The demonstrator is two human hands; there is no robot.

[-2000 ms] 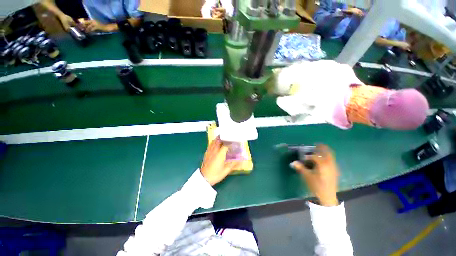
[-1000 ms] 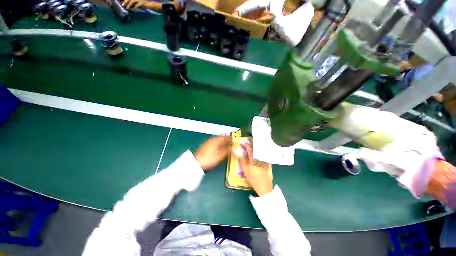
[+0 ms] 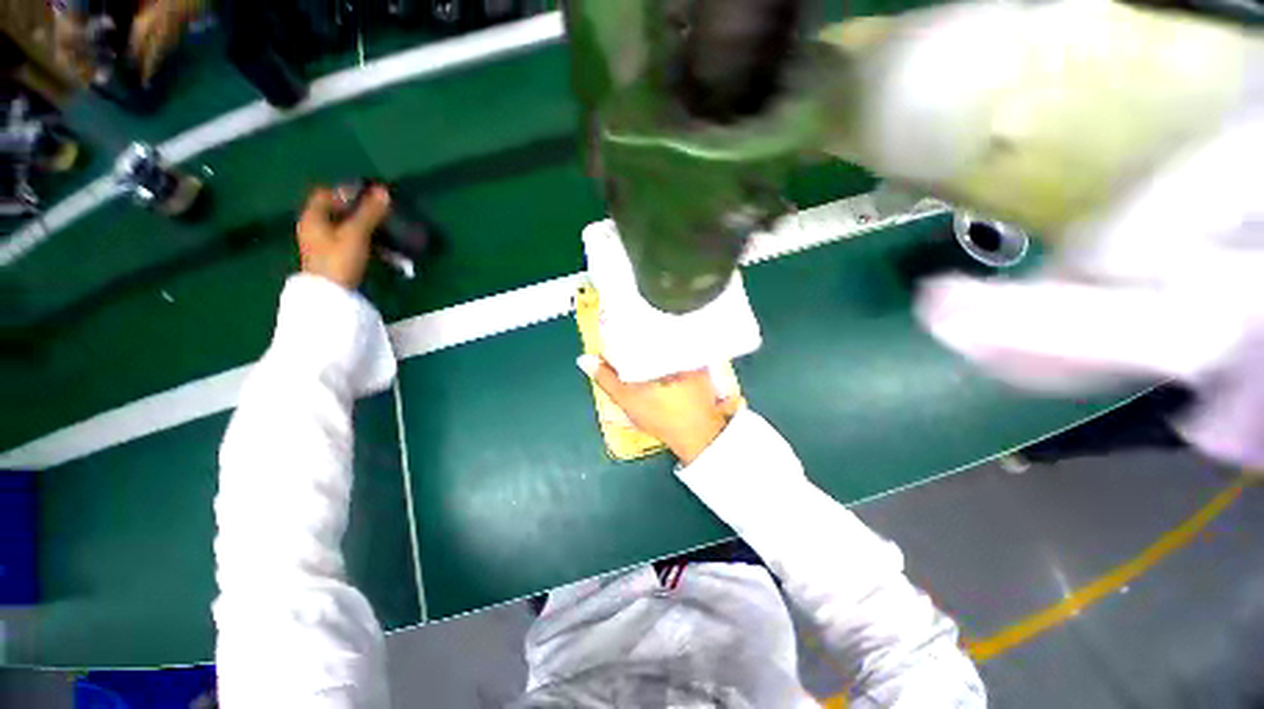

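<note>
My left hand (image 3: 337,236) reaches over the white rail to the centre strip, with its fingers around a black cylindrical housing (image 3: 402,238). My right hand (image 3: 672,405) lies on the yellow-edged press base pad (image 3: 632,441), just below the white padded press ram (image 3: 675,338); its fingers are partly hidden under the ram, and I cannot tell whether they hold anything. The green arbor press (image 3: 682,208) stands above the ram. The cloth-wrapped press handle (image 3: 1026,118) sticks out to the right, large and blurred.
A housing with a silver rim (image 3: 990,238) is on the bench right of the press, partly behind the handle. Another silver-rimmed housing (image 3: 160,180) lies near the far rail at left. Another person's hands (image 3: 155,35) show at the top left. The white rail (image 3: 485,320) runs behind the base pad.
My left hand has moved from the base pad forward and left to the housing on the centre strip. My right hand remains at the pad. The view has shifted, and the handle appears larger.
</note>
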